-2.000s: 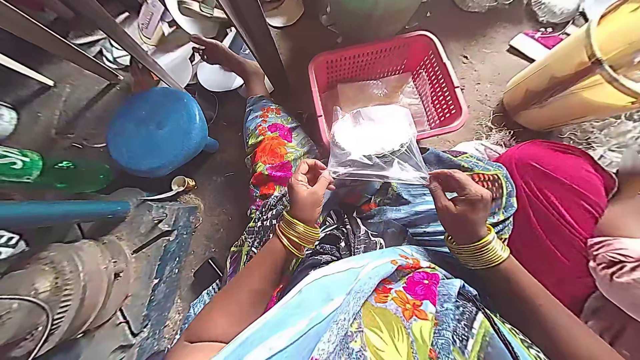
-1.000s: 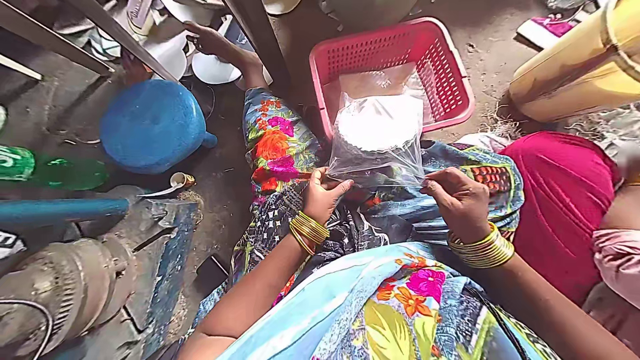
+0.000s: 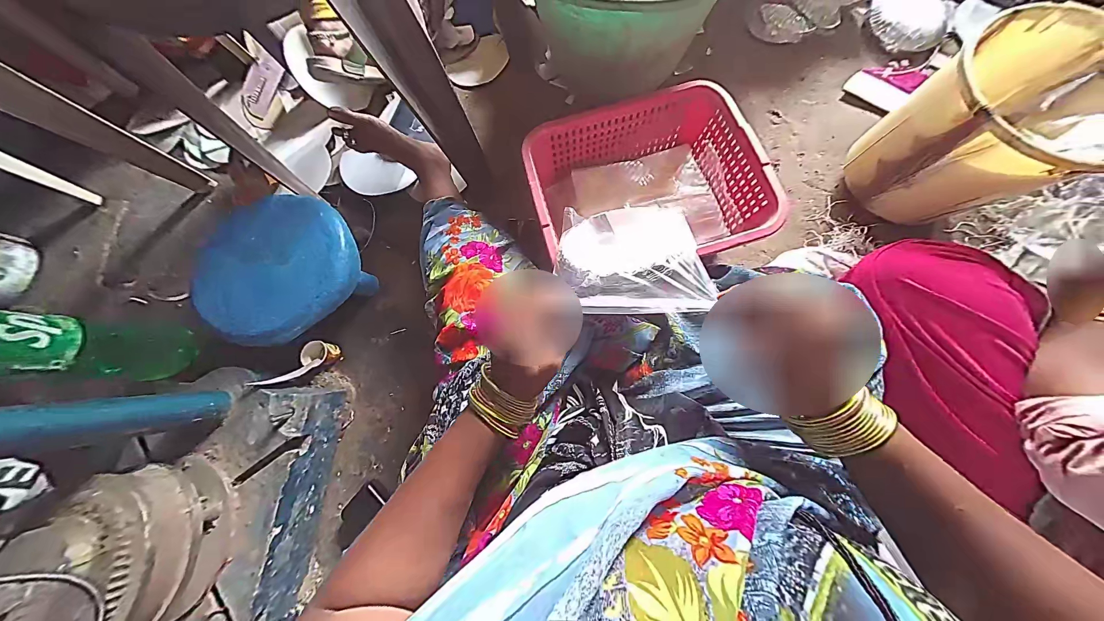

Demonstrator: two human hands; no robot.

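A clear plastic bag [image 3: 638, 259] with a bright white content stretches between my two hands, above my lap and at the near edge of a red plastic basket [image 3: 536, 185]. My left hand [image 3: 533, 319] is at the bag's near left corner and my right hand [image 3: 789, 345] at its near right corner. Both hands are blurred, so the fingers do not show, but the bag's near edge is drawn straight between them. Yellow bangles circle both wrists. Flat clear plastic bags [image 3: 638, 181] lie inside the basket.
A blue plastic stool [image 3: 274, 269], a green bottle [image 3: 129, 349] and a machine with a blue metal bar [image 3: 112, 417] are at the left. Beyond the basket stands a green tub [image 3: 617, 43]. A yellow container [image 3: 957, 121] and a person in magenta cloth [image 3: 949, 362] are at the right.
The near edge of the bag is pulled straighter between my hands than one second ago. The bag's white content looks flatter in view. The basket has stayed in its place.
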